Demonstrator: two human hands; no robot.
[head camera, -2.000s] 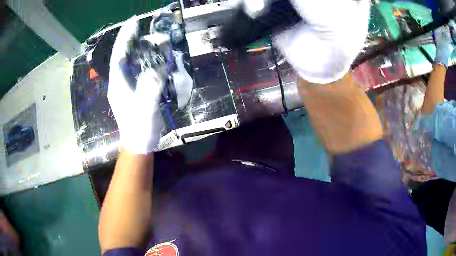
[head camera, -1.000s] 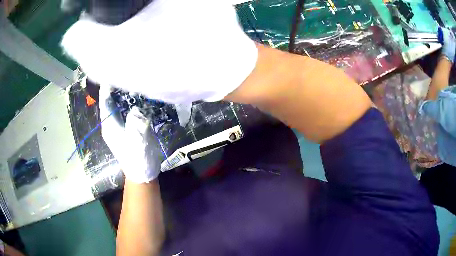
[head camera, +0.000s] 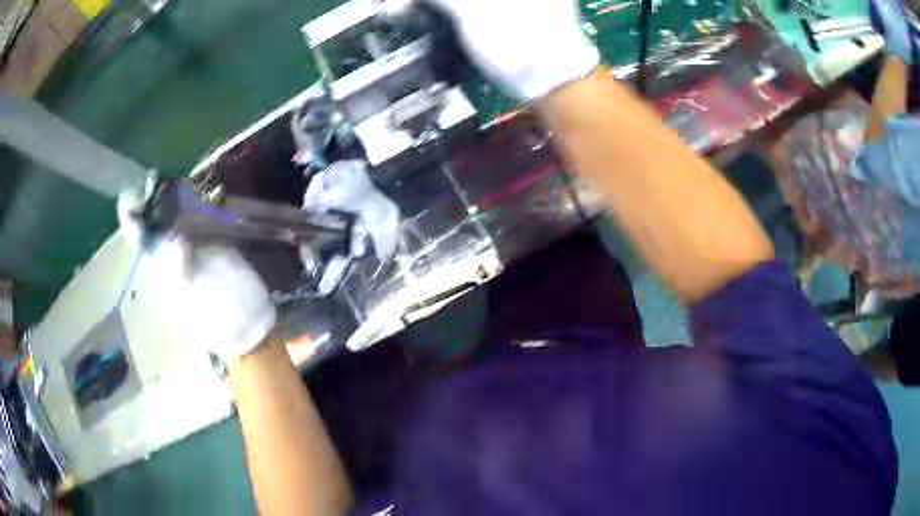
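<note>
My left hand (head camera: 207, 292), in a white glove, is at the left over the pale surface. Its fingers hold the dark wired unit (head camera: 156, 207), which is blurred. A thin blue wire hangs below the unit. My right hand (head camera: 525, 40), also white-gloved, is at the top edge and partly cut off. It grips the dark body of the electric screwdriver (head camera: 444, 38), beside the silver-white screw feeder (head camera: 353, 45). The driver's tip cannot be made out. The feeder's small metal block (head camera: 419, 113) is below it.
A crumpled pale grey cloth (head camera: 353, 197) lies on the black bench section, with a smaller grey rag (head camera: 321, 123) behind it. A white bracket (head camera: 424, 304) lies along the near edge. A dark item (head camera: 99, 378) sits on a grey pad at left. Another person's arm (head camera: 890, 91) is at far right.
My right hand has moved from above the unit up and right to the feeder with the screwdriver. My left hand has moved left with the unit, off the black section.
</note>
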